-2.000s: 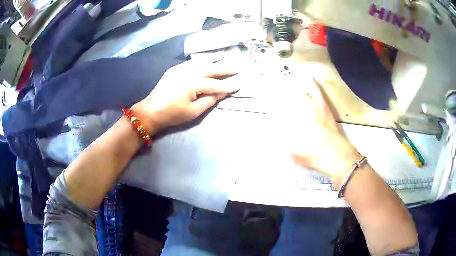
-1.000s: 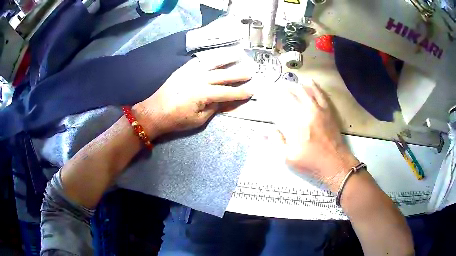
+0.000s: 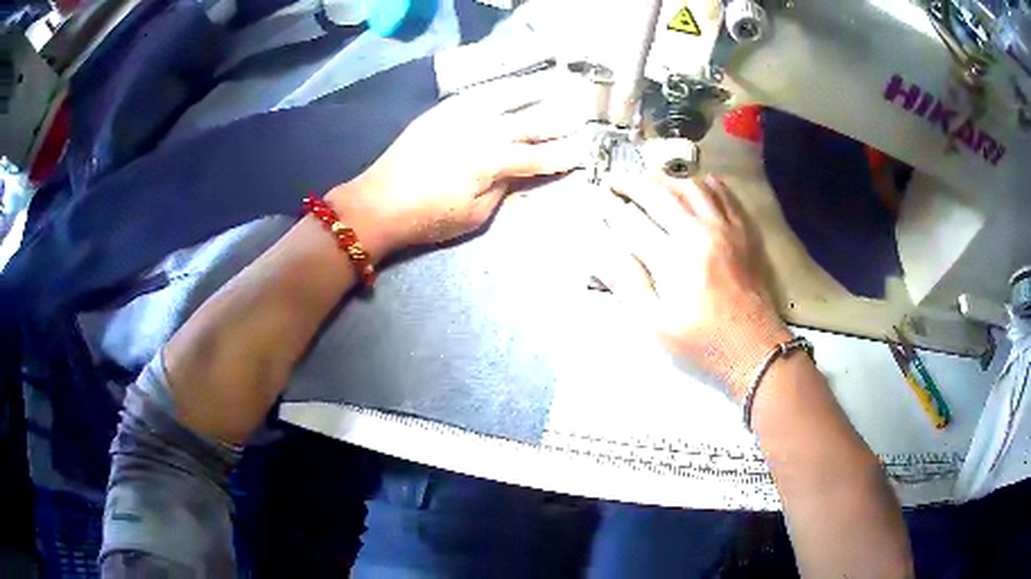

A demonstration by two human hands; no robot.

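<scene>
The pale grey backed cloth panel (image 3: pixel 452 339) lies on the white table in front of the needle. A long navy strip (image 3: pixel 237 170) runs leftward from under my left wrist. My left hand (image 3: pixel 452 175) lies flat on the cloth, fingers spread toward the presser foot (image 3: pixel 607 153) from its left. My right hand (image 3: pixel 701 266) lies to the right of and below the presser foot, fingertips close to it, palm down. Glare whitens the cloth between my hands, so its edge there cannot be told. Neither hand visibly grips anything.
The cream machine head (image 3: pixel 837 57) arches over the upper right. A dark curved cloth piece (image 3: pixel 831 204) rests under its arm. Snips (image 3: pixel 921 379) lie right of my right hand. A white strip (image 3: pixel 993 418) hangs at the right end. A turquoise item (image 3: pixel 401 14) is at the top.
The grey panel and my left hand have moved up and right toward the needle. The panel's lower edge has drawn back from the table's front edge, uncovering more ruler. The view has shifted slightly.
</scene>
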